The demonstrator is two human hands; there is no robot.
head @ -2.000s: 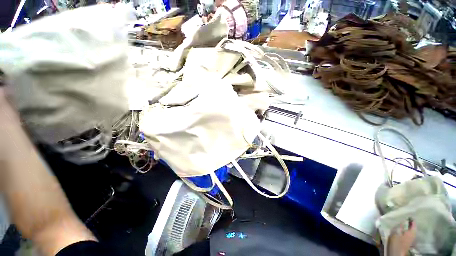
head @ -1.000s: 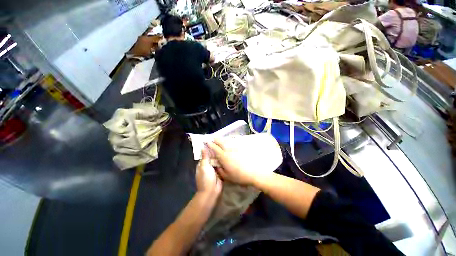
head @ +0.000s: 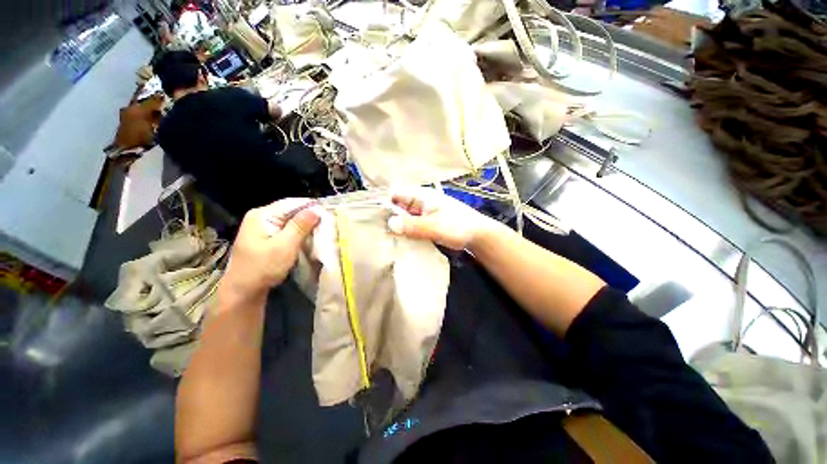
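Observation:
A beige bag body [head: 390, 294] with a yellow strip down its side hangs between my hands, in front of my dark apron. My left hand [head: 272, 243] grips its top edge on the left, thumb on top. My right hand [head: 435, 217] pinches the same edge on the right. The top edge is stretched between them, and the bag's lower end hangs loose over the apron. The fingers behind the cloth are partly hidden.
Beige bags [head: 422, 109] with straps are heaped ahead over blue plastic. More beige bags [head: 172, 294] are stacked low at left. A person in black [head: 227, 145] sits ahead left. Brown pieces [head: 766, 118] lie piled on the right bench; a beige bag [head: 771, 399] is at lower right.
My hands have moved apart from being close together on the bag's top. The bag now hangs opened out, showing its yellow strip. The view has shifted right.

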